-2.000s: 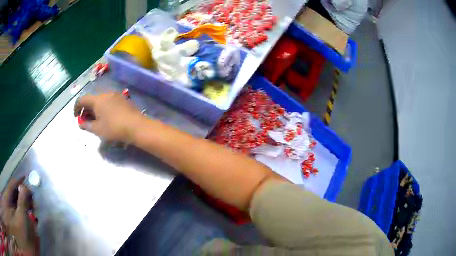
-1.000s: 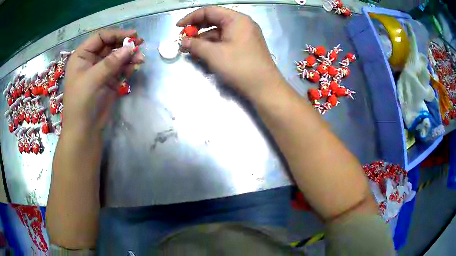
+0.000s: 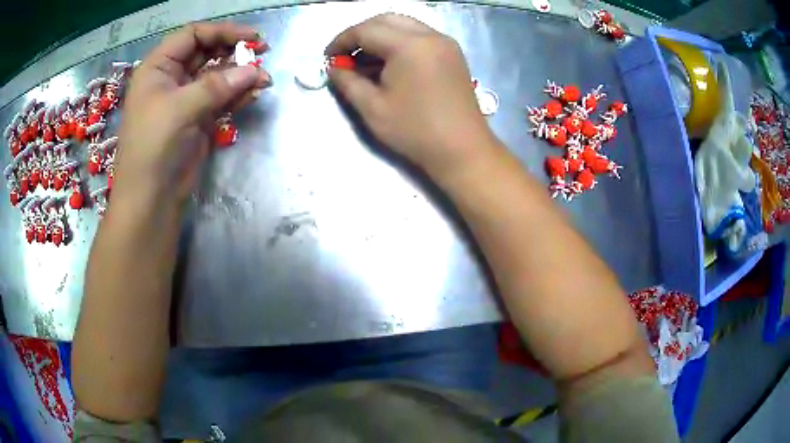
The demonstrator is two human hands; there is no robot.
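Note:
My left hand (image 3: 178, 104) holds a small red-and-white figure part (image 3: 246, 55) between thumb and fingers; another red part (image 3: 226, 133) shows just below its fingers. My right hand (image 3: 407, 86) pinches a red body part (image 3: 343, 62) with thin white prongs, a short way right of the left hand. A pale round piece (image 3: 310, 78) is at the right fingertips; whether it is held or lies on the metal I cannot tell. Rows of red-and-white figures (image 3: 54, 164) stand at the left. A loose pile of red body parts (image 3: 575, 138) lies at the right.
A light blue-violet bin (image 3: 681, 182) at the right holds yellow tape (image 3: 698, 82), white gloves (image 3: 726, 160) and an orange strap. Another white round piece (image 3: 487, 101) lies beside my right wrist. Small red parts (image 3: 610, 26) lie behind the bin. Totes with red-and-white parts are below both table ends.
The view first swung left from the bin side, and both hands came together over the metal top. Since one second ago the hands stay close together, each still holding a part.

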